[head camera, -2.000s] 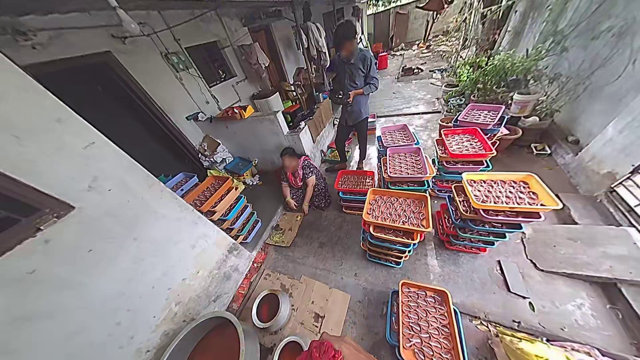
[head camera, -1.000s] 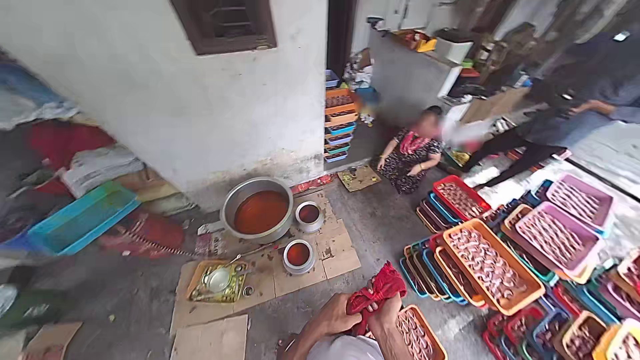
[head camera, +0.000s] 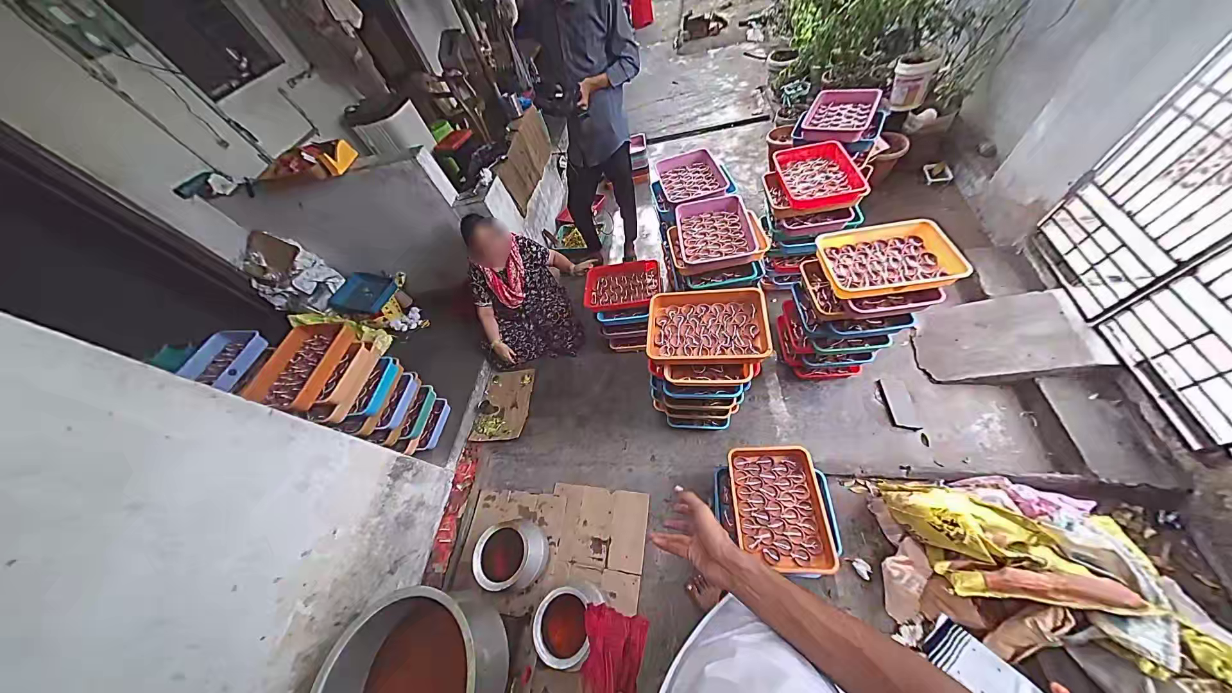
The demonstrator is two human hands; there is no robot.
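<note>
My right hand (head camera: 698,539) reaches out from the lower right, its fingers apart and nothing in it. Beside it, an orange plastic tray (head camera: 784,508) of ring-shaped pieces rests on a blue tray. A red cloth (head camera: 616,647) hangs at the bottom edge; what holds it is hidden, and my left hand is out of view. Left of the cloth, two small metal pots, one nearer (head camera: 566,624) and one farther (head camera: 510,555), hold reddish-brown liquid on flattened cardboard (head camera: 602,539). A large metal pot (head camera: 414,645) with similar liquid stands at the bottom left.
Tall tray stacks (head camera: 709,329) stand ahead, others by the left wall (head camera: 298,366). A person (head camera: 525,298) sits on the ground near a cardboard piece (head camera: 502,404); another (head camera: 597,96) stands behind, holding a dark object. Crumpled sheets (head camera: 1020,558) lie right, near a barred gate (head camera: 1145,231).
One second ago both my hands held the red cloth; now my right hand is off it, stretched out with fingers apart. The view has swung to the right.
</note>
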